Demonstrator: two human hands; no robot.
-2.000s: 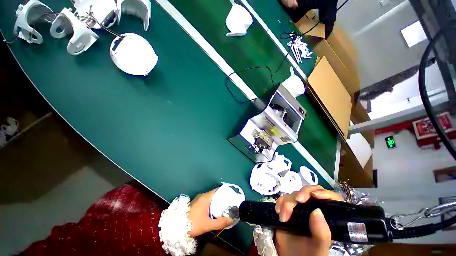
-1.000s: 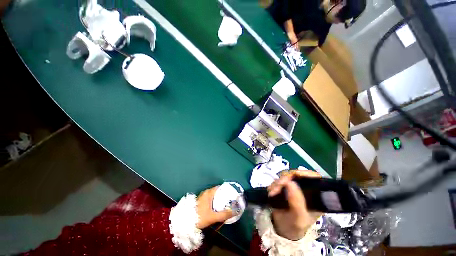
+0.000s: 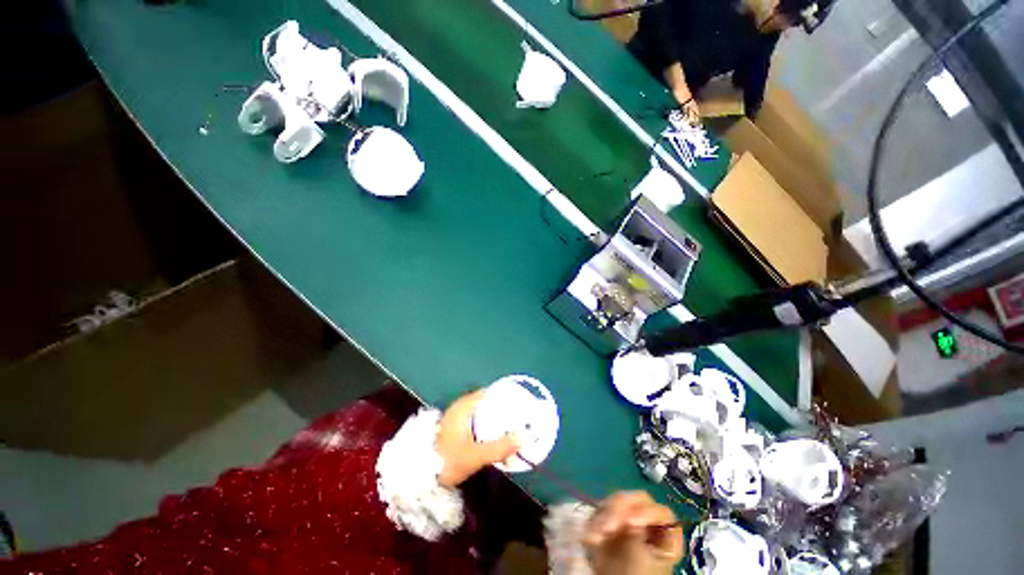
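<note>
My left hand [image 3: 466,440] holds a round white plastic housing [image 3: 519,418] over the bench's near edge. My right hand [image 3: 638,532] is just to the right, its fingers closed on thin reddish-brown lead wires [image 3: 561,483] that run to the housing. The fingertips are blurred. The black electric screwdriver [image 3: 730,322] hangs at an angle beyond my hands, free of them, its tip close to the front of the screw feeder [image 3: 663,253].
Loose white housings [image 3: 705,413] and wired components [image 3: 672,458] lie at right beside a clear plastic bag [image 3: 887,505]. Part-assembled units [image 3: 320,90] stand at upper left. White bodies [image 3: 540,79] are on the conveyor [image 3: 472,70]. A person [image 3: 702,51] sits opposite, near brown boxes [image 3: 769,219].
My right hand has let go of the screwdriver, which now hangs farther away, and has moved down to hold the lead wires. My left hand still holds the housing. The view has shifted slightly.
</note>
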